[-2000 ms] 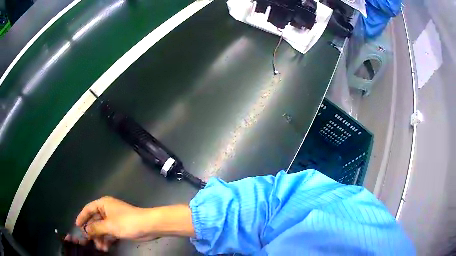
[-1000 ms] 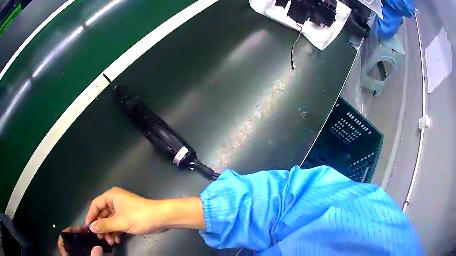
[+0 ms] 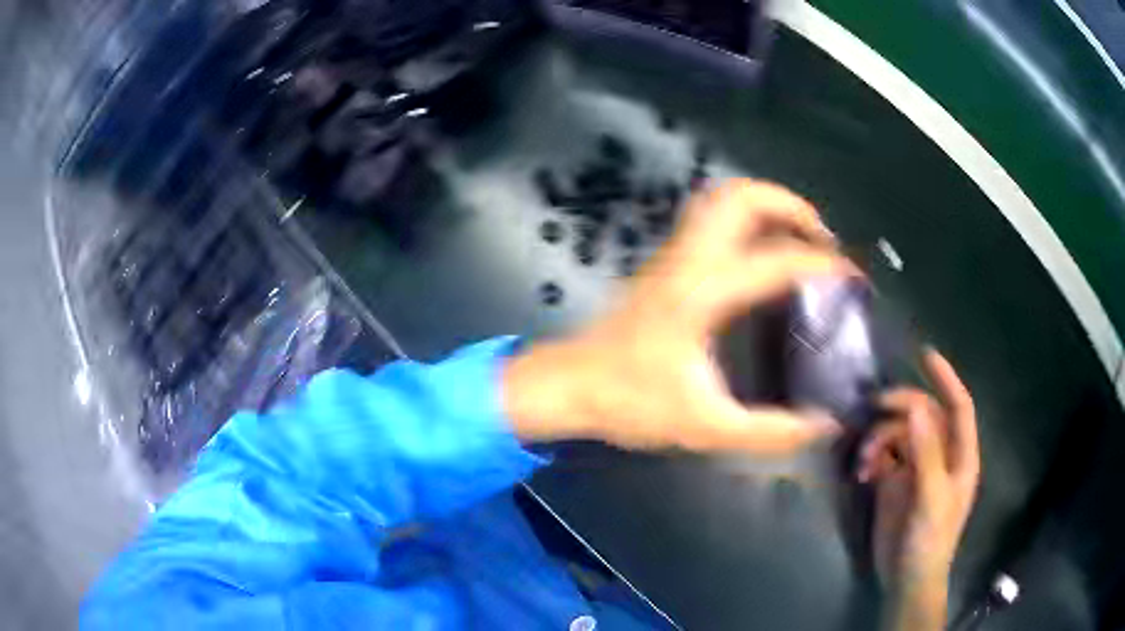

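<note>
My left hand [image 3: 672, 339] reaches in from the lower left in a blue sleeve. Its thumb and fingers grip the sides of a black plastic part [image 3: 834, 343], which has a shiny greyish face and is blurred. My right hand [image 3: 923, 462] is just below and right of the part, blurred, with some fingers curled and one raised. Whether it touches the part or holds something small cannot be told. Small black rings [image 3: 605, 197] lie in a loose pile on the dark green bench, behind my left hand.
Dark parts in shiny clear plastic [image 3: 370, 136] lie at the upper left. Clear trays [image 3: 210, 308] are at the left. A dark box edge [image 3: 666, 37] shows at the top. A pale rail [image 3: 975, 160] curves along the right. A small pale-ended item [image 3: 1005, 588] is at the lower right.
The view has swung left, so the chassis and crate are out of it and the rings and trays show. My left hand now grips the black part in full view, raised nearer the camera.
</note>
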